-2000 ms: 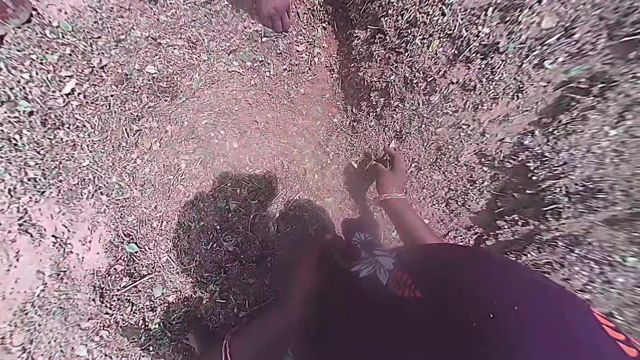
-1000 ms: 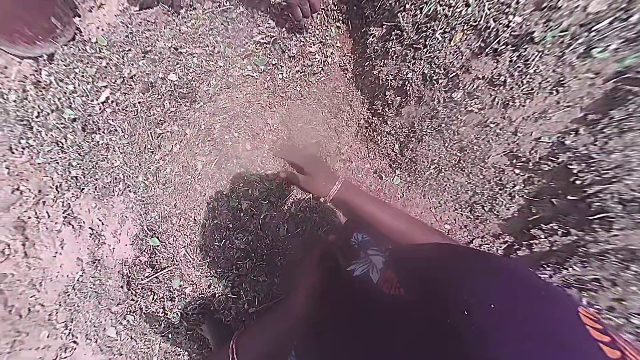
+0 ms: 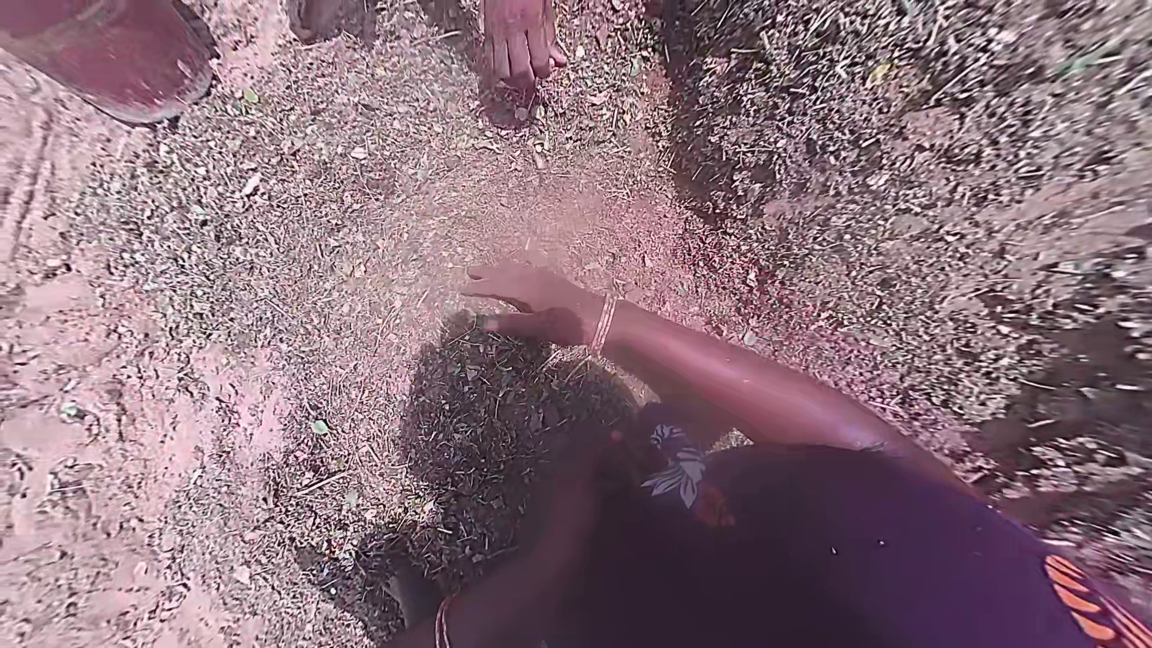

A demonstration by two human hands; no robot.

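My right hand (image 3: 531, 301), with thin bangles at the wrist, is low over dry ground litter (image 3: 387, 225) of leaf bits and fine stalks. Its fingers and thumb are spread, pointing left, and nothing plain shows between them. My left hand (image 3: 585, 450) lies in deep shade near my dark printed garment (image 3: 810, 540). Its fingers cannot be made out, and its forearm with a bangle comes up from the bottom edge. Around the right hand the soil looks dusty and reddish.
Another person's hand (image 3: 522, 45) reaches down at the top centre. A reddish-brown rounded object, possibly a pan (image 3: 117, 58), stands at the upper left. Thicker litter (image 3: 810, 153) covers the right side, next to a dark strip of shade.
My right hand has moved left from the edge of the thicker litter to the dusty patch. More of the reddish-brown object shows at the upper left as the view shifts.
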